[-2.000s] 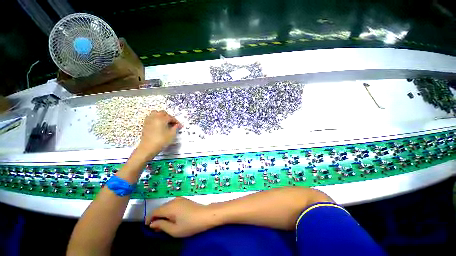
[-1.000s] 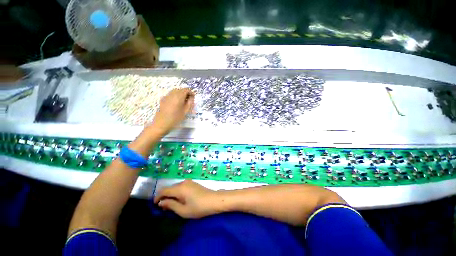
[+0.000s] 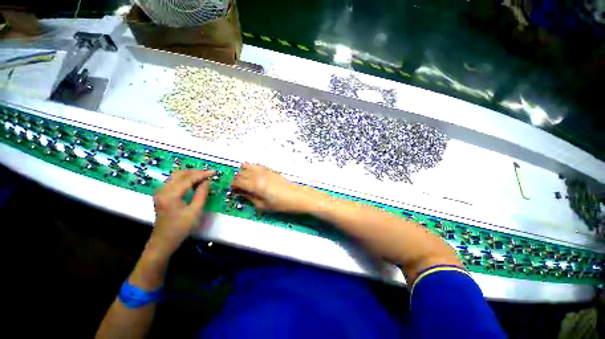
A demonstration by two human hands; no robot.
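A long green strip of circuit boards [image 3: 501, 255] runs along the bench's near edge, with rows of small dark and silver parts. My left hand [image 3: 178, 206], with a blue strap [image 3: 138, 295] on its wrist, is over the boards, thumb and index finger extended towards small parts. My right hand [image 3: 260, 188] is beside it on the right, palm down, fingers bent onto the boards. Any small part in either hand's fingertips is too small or hidden to tell. Behind lie a heap of cream components [image 3: 215, 104] and a heap of silver components [image 3: 371, 140].
A grey bracket [image 3: 83, 83] stands at the left. A brown box [image 3: 192, 41] and a fan [image 3: 182, 8] are behind the bench. A smaller silver pile [image 3: 358, 88] is on the back ledge. A thin yellowish stick [image 3: 521, 180] and dark components [image 3: 587, 204] lie at the right.
My left hand has left the heaps and come down to the boards. My right hand has moved up from the bench's near edge onto the boards. The view has tilted and shifted.
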